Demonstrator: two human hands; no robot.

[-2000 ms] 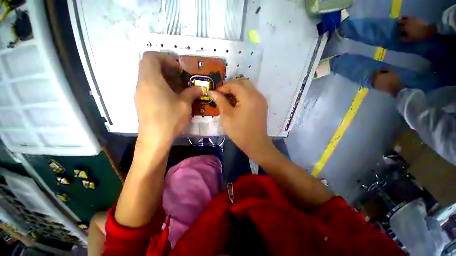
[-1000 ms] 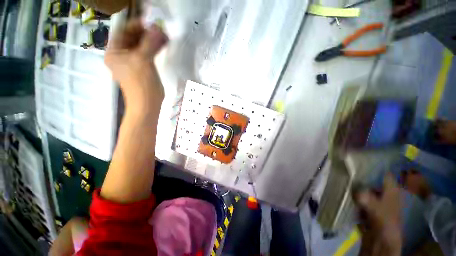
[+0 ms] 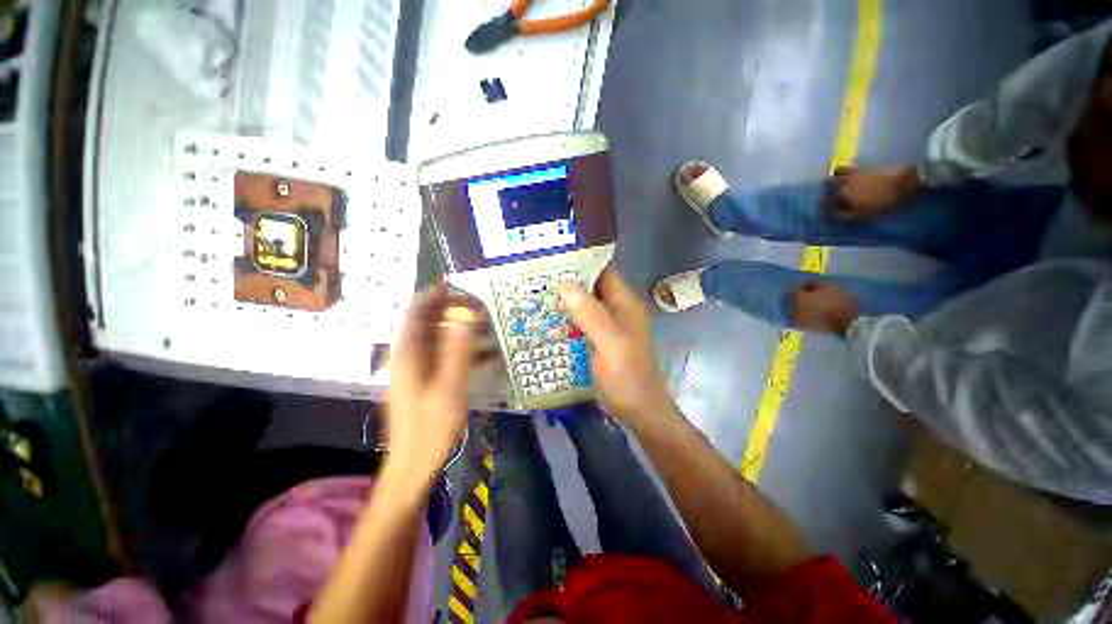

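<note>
The beige teach pendant (image 3: 537,354) is upright in front of me, its blue-and-white display lit between dark-red sides. My right hand (image 3: 616,341) holds its right edge, with the thumb over the keys. My left hand (image 3: 433,366) is blurred at the pendant's left side; whether it touches the pendant I cannot tell. The orange-brown fixture (image 3: 254,288) lies to the left with black clamps around a small watch case (image 3: 281,243), yellow and white inside.
The fixture sits on a perforated plate (image 3: 378,256) on the white machine table. Orange-handled pliers (image 3: 494,33) and a small black piece (image 3: 493,90) lie at the table's top. A seated person (image 3: 756,219) is at the right beyond a yellow floor line.
My hands have left the watch case, which stays in the fixture. The pendant is now upright before me in my right hand. My left hand has come to its left side. The view has shifted right.
</note>
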